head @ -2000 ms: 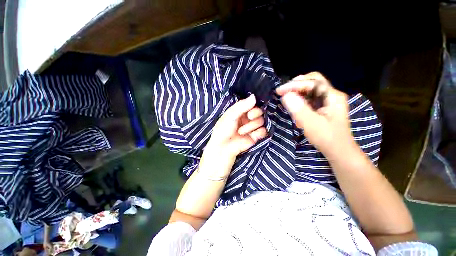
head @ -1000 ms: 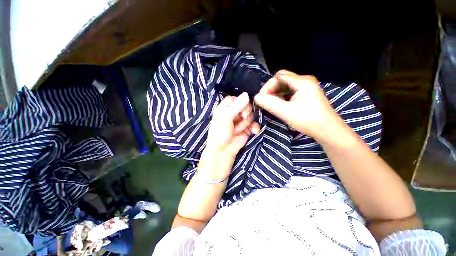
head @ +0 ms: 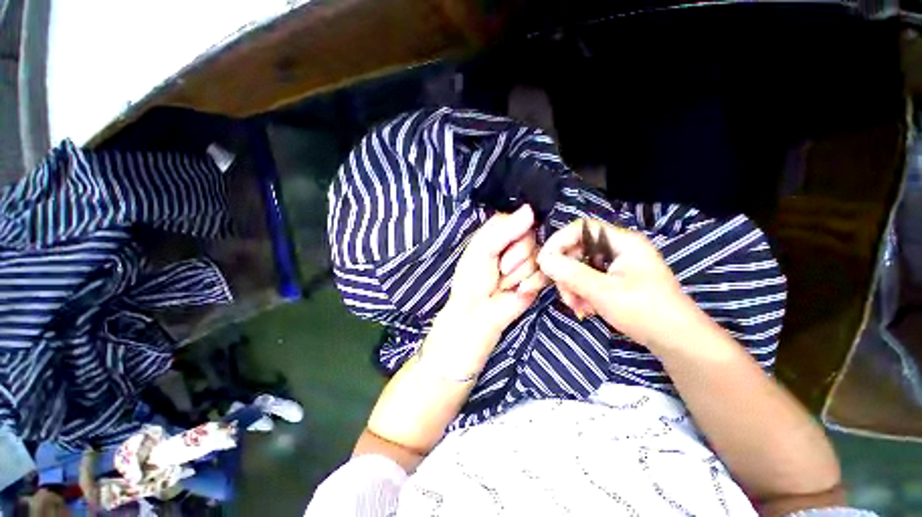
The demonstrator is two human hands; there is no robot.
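Observation:
A navy-and-white striped garment (head: 404,202) lies bunched on my lap. A plain black fabric piece (head: 521,187) shows at its upper middle, just above my left fingertips. My left hand (head: 490,273) pinches the cloth at the lower edge of the black piece. My right hand (head: 617,278) is close beside it, thumb and index fingertips together near the left fingers. A dark, narrow, pointed object, perhaps thread snips (head: 594,245), sits in the right palm. No needle or thread can be made out.
More striped garments (head: 61,293) lie at the left by a blue-edged stand (head: 275,217). A wooden-edged table (head: 334,66) is above left. Mixed cloth (head: 162,459) lies at lower left on the green floor (head: 313,348). Clear plastic (head: 890,323) is at the right.
My right hand has moved down and slightly right from the black piece, and the dark pointed object now shows in its palm. My left hand keeps its hold on the cloth.

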